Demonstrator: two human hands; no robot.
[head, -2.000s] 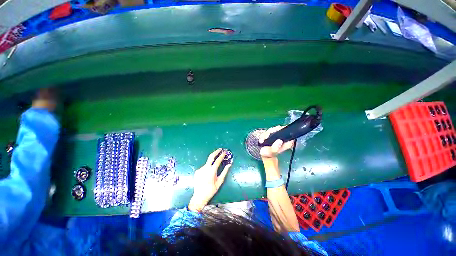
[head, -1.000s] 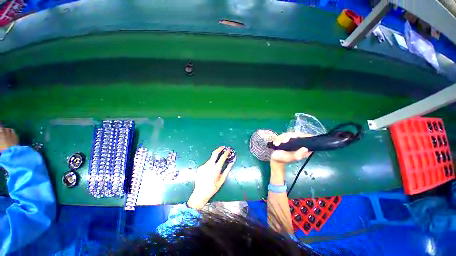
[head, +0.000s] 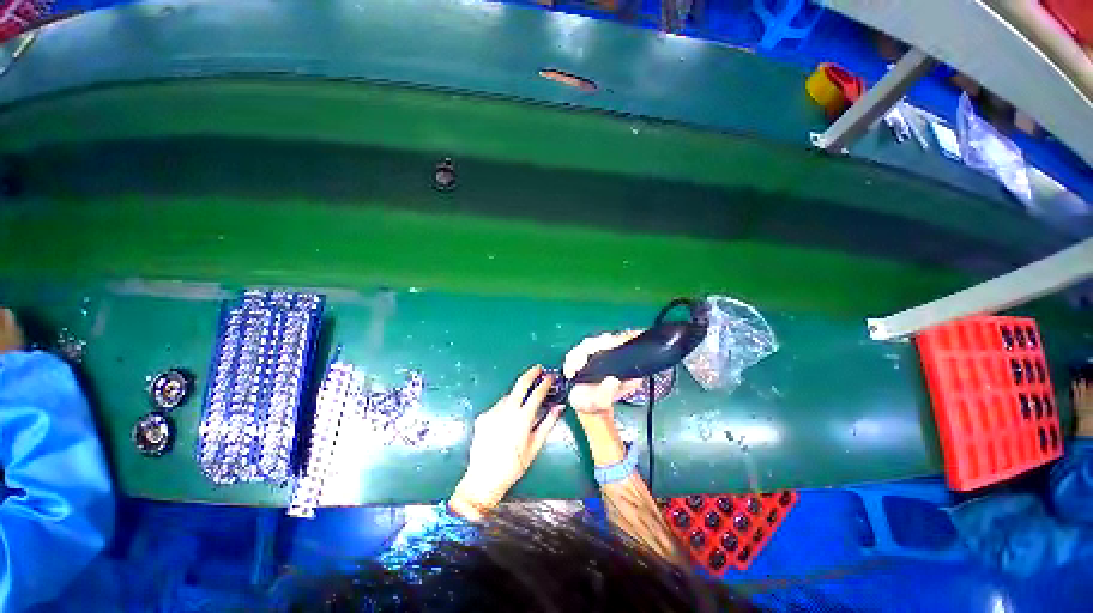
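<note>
My left hand lies on the bench with thumb and fingers around a black round unit, mostly hidden between the two hands. My right hand is closed on the thick black electric screwdriver, tilted, with its tip end at the round unit. Its tip is hidden by the hands. The screw dish is partly covered by my right hand and the tool. Loose small metal parts lie left of my left hand, beside a strip of metal parts and a stack of strips.
A clear plastic bag lies right of the dish. Two round units lie left of the stack, and one is on the green belt. Red trays stand at right and below the bench edge. Other people's sleeves show at both sides.
My right hand has brought the screwdriver left from the dish to the round unit at my left hand. My left hand has stayed around the unit. The neighbour's left-side arm has drawn back from the belt.
</note>
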